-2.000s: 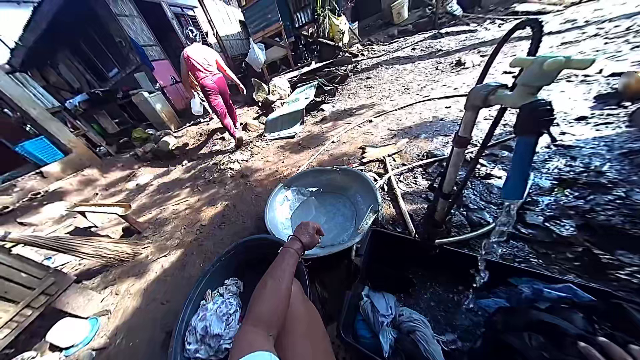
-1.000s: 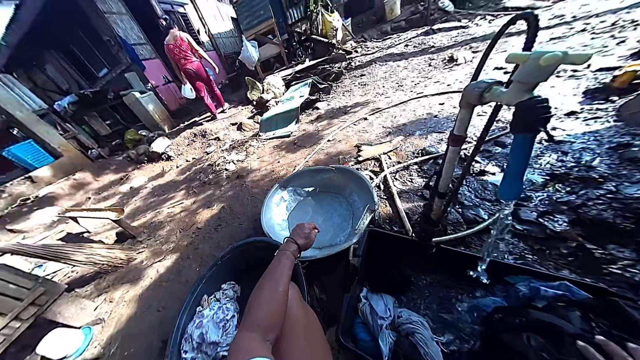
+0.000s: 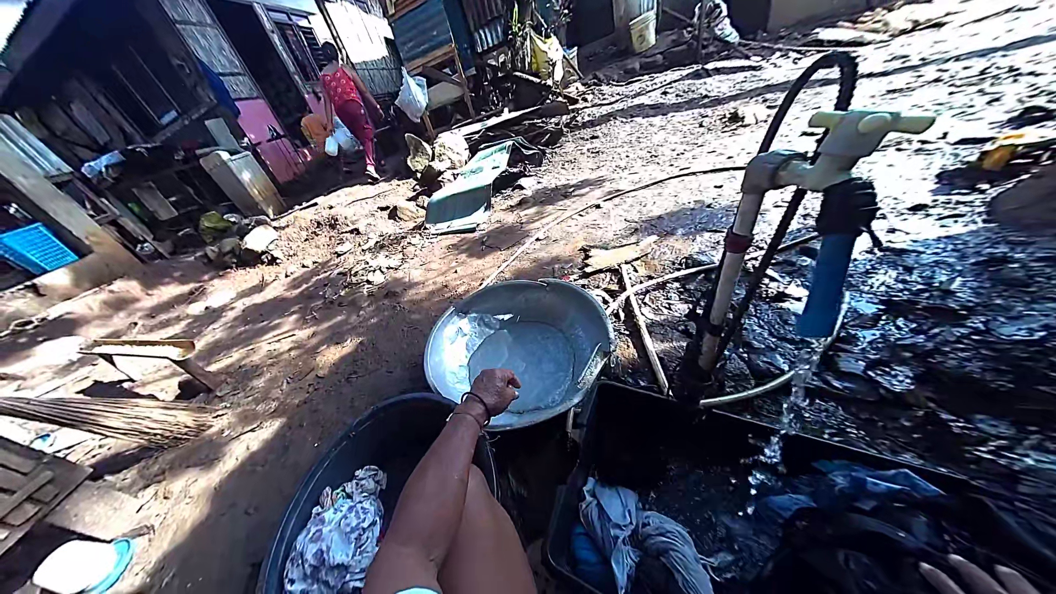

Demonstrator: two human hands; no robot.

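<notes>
Loosely curled, my left hand [image 3: 497, 390] is above the near part of a round metal basin [image 3: 536, 355]; whether it holds anything is hidden. Only the fingers of my right hand [image 3: 973, 576] show at the lower right edge, over dark wet cloth [image 3: 874, 536] in a black rectangular tub [image 3: 652, 412]. Grey cloth [image 3: 643, 528] lies in the tub's left part. Water runs into it from a blue pipe spout [image 3: 825, 285] below a plastic tap [image 3: 866, 136]. A dark round basin [image 3: 318, 487] beside my left forearm holds patterned cloth [image 3: 338, 528].
Wet, muddy ground with a thin hose [image 3: 569, 214] and a stick [image 3: 643, 330] lies around the tap. A stick broom [image 3: 107, 419] and a small wooden bench [image 3: 144, 350] are at left. Farther off, a person [image 3: 349, 107] carries plastic bags by a house.
The person in red has walked farther away toward the house. My left hand remains over the metal basin, and the water keeps running.
</notes>
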